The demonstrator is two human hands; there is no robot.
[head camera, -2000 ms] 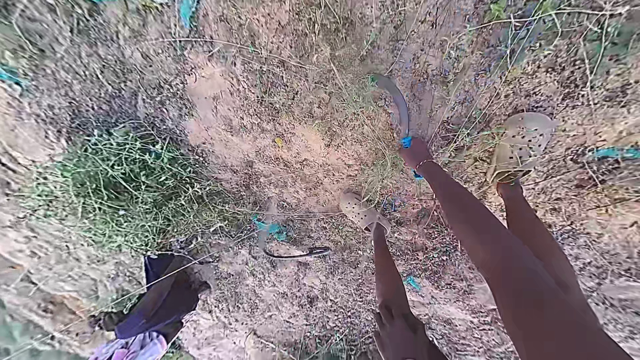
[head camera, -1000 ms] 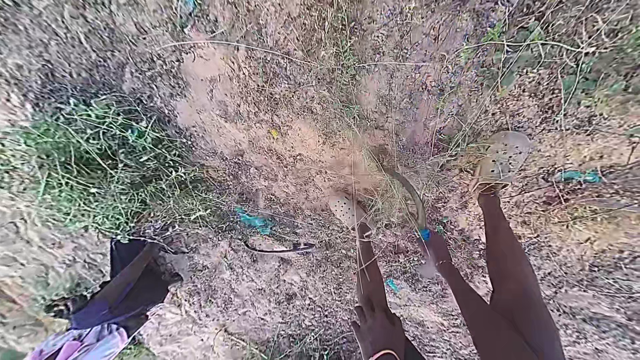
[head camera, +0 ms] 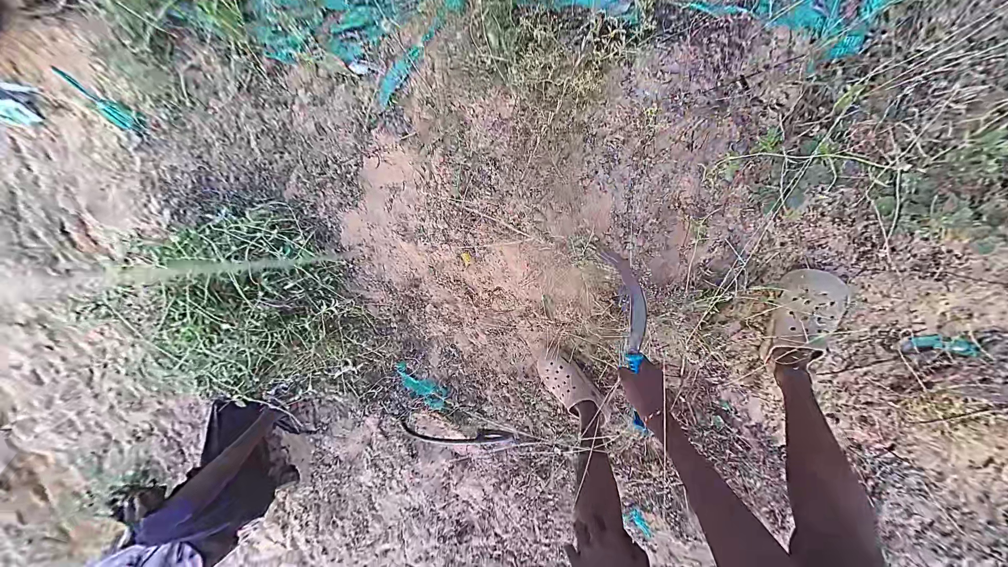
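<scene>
My right hand grips the blue handle of a curved sickle; its blade arcs up and left over dry grass and soil. My left hand, at the bottom edge, lies over my lower leg near the knee; its fingers are partly in view and no object shows in it. Just beyond the left hand is a beige perforated clog on one foot. The other clog is to the right of the sickle. A second sickle lies on the ground left of the near clog.
A heap of cut green grass lies at the left. Below it, another person's arm and dark clothing show. Turquoise scraps lie on the soil, and turquoise netting runs along the top. Thin dry stems cross the right side.
The sickle in my right hand has swung from slanting up-left beside the near foot to nearly upright with its tip farther forward. The view has shifted, showing more netting at the top.
</scene>
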